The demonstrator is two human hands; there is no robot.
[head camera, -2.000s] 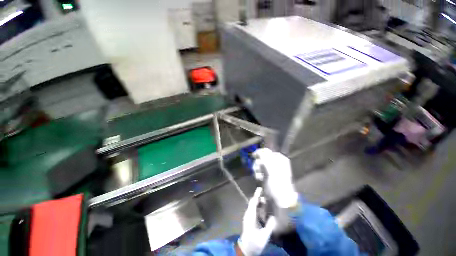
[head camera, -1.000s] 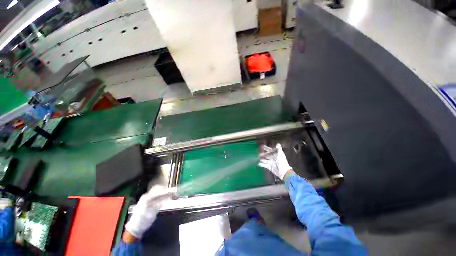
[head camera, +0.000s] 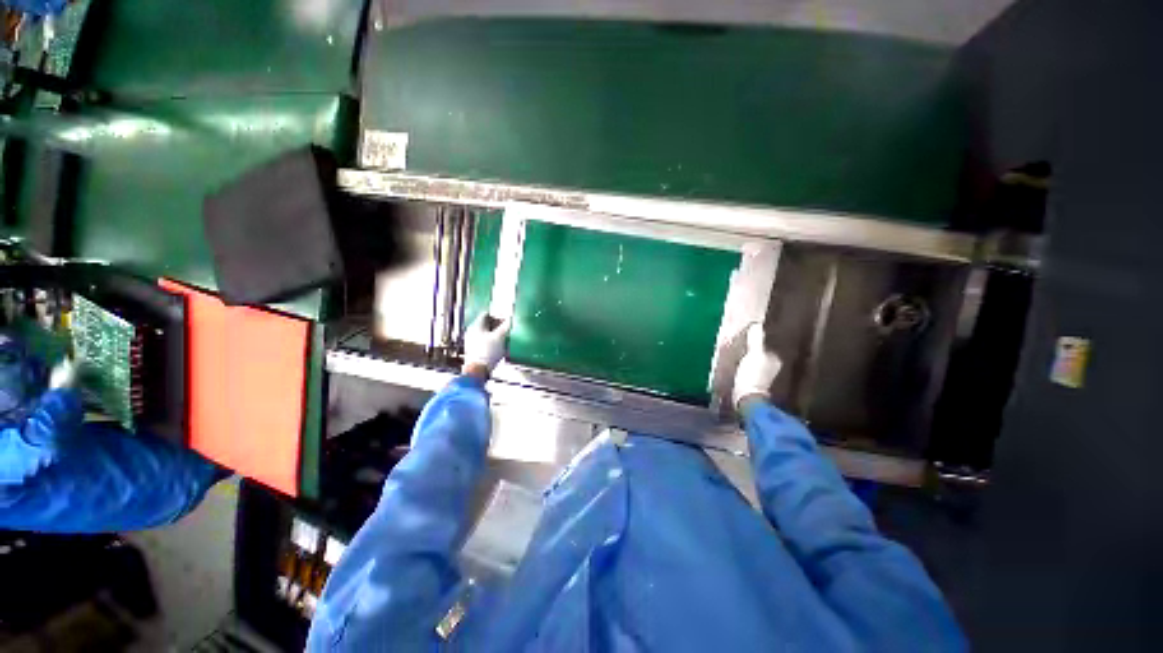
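Observation:
A pale grey rectangular carrier frame point(head camera: 749, 306) lies flat across the conveyor rails point(head camera: 663, 209). It is empty, and a green surface point(head camera: 625, 306) shows through it. My left hand point(head camera: 485, 344), in a white glove, is closed on the frame's near left corner. My right hand point(head camera: 756, 369), also in a white glove, holds the frame's right side near its front corner. My fingers are partly hidden by the frame and the gloves.
A dark grey machine point(head camera: 1084, 472) stands at the right. A black pad point(head camera: 274, 227) lies on the green bench point(head camera: 153, 166) at left. Below it is a red-orange panel point(head camera: 246, 389). Another person's blue sleeve point(head camera: 64, 440) and a green circuit board point(head camera: 105, 357) are at far left.
The frame was raised upright beside the rails, then blurred between my hands; now it lies flat on them. My hands have come closer together. The view has turned downward over the conveyor.

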